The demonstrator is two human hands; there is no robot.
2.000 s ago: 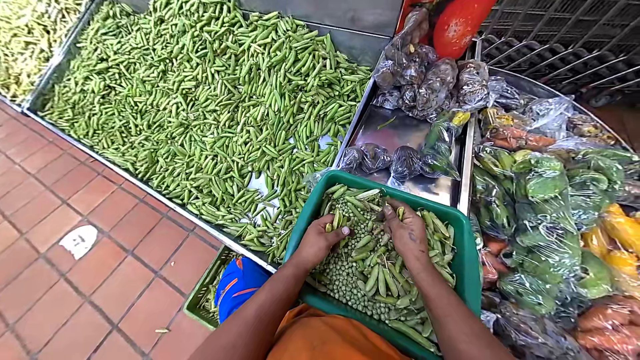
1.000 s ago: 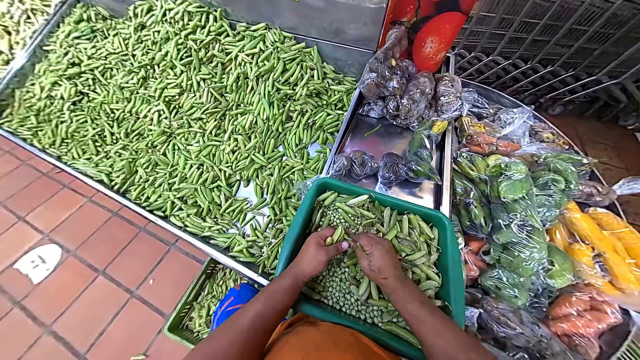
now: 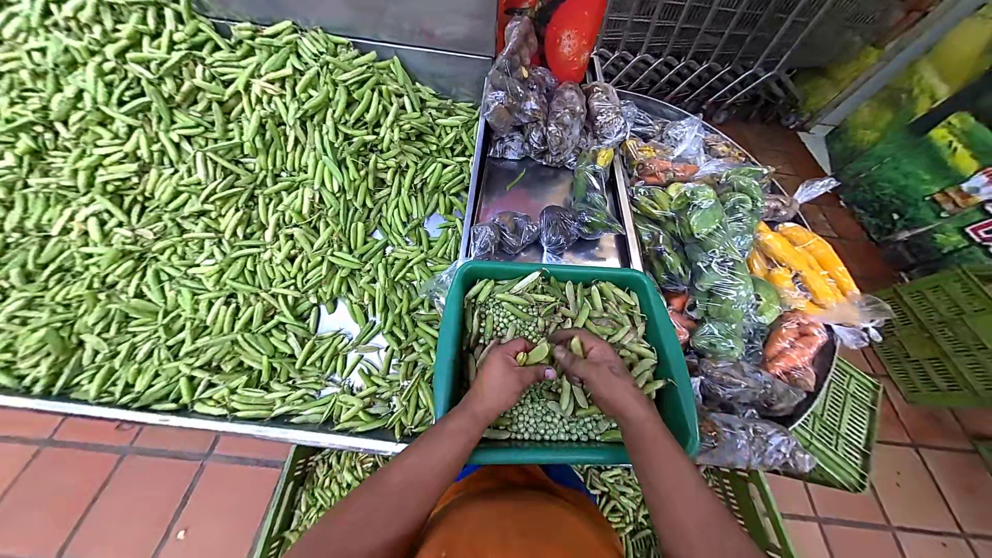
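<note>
A green plastic basin (image 3: 447, 364) holds pea pods (image 3: 612, 310) and loose shelled peas (image 3: 554, 422). Over its middle, my left hand (image 3: 508, 376) pinches a split pea pod (image 3: 536, 353) between thumb and fingers. Close beside it on the right, my right hand (image 3: 593, 368) has its fingers curled around another pea pod (image 3: 576, 346). The fingertips of both hands nearly meet above the pods. Part of each palm is hidden from view.
A wide metal display bin (image 3: 232, 422) of pea pods spreads to the left. Beyond the basin, a metal tray (image 3: 527, 186) carries bagged dark produce. Bagged peppers (image 3: 717, 271) and carrots (image 3: 796, 349) lie on a round stand at right. A green crate (image 3: 291, 496) of pods sits below.
The view has swung to the right, bringing green crates at the far right into sight. Both hands stay close together over the basin.
</note>
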